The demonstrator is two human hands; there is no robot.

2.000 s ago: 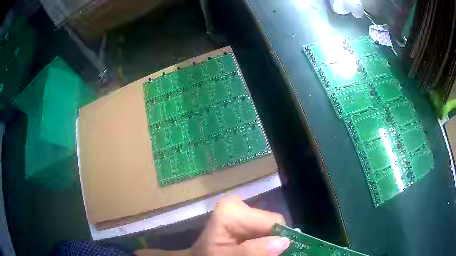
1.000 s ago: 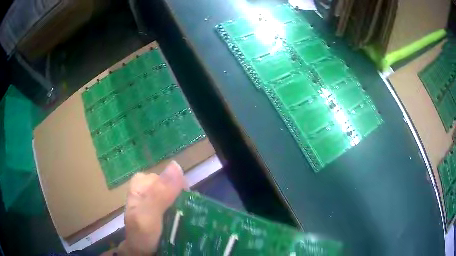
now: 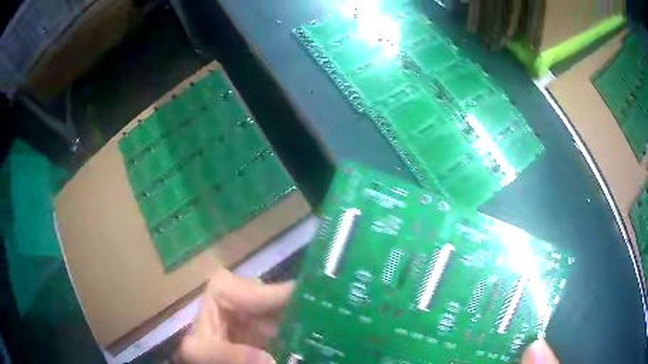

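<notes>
A green PCB panel with long white connectors is held up at the bottom centre, its face towards me, with glare at its right. My left hand grips its left edge; the hand is slightly blurred. Only a fingertip of my right hand shows, at the panel's lower right edge; the rest is cut off by the picture's edge. Green panels lie side by side on a tan cardboard sheet at the left. Another panel area lies on the dark bench behind the held panel, with strong glare.
Upright cardboard sheets stand at the top right with a lime-green strip at their foot. More panels lie on a tan sheet at the right edge. A translucent green bin is at the far left. The bench has a dark green top.
The held panel has risen into view, and its connector face now shows more fully. A fingertip of my right hand has appeared at its right side. Earlier, my view swung to the right.
</notes>
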